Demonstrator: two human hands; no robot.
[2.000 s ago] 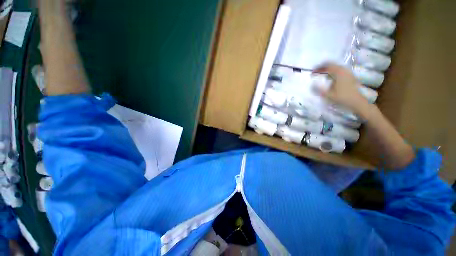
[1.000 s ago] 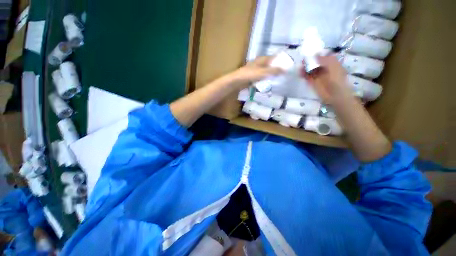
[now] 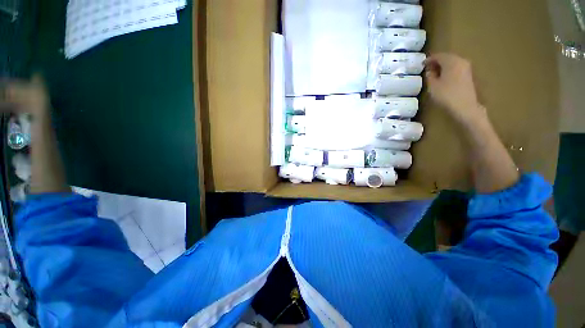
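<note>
White cylindrical units lie in a column along the carton's right side, and more lie in rows at its near end. Plain white sheets lie in the carton's middle. My right hand is over the carton, at the right ends of the units, fingers bent with the tips near one unit; whether it grips anything cannot be told. My left hand is blurred at the far left edge, above loose units on the green bench; its fingers and any held thing are unclear.
A printed label sheet lies on the green bench at the upper left. A white sheet lies at the bench's near edge by my left sleeve. The carton's wide right flap spreads to the right.
My left hand has moved from the carton to the far left over the bench. My right hand has moved right and no longer shows the white unit. The view has shifted, bringing the label sheet in.
</note>
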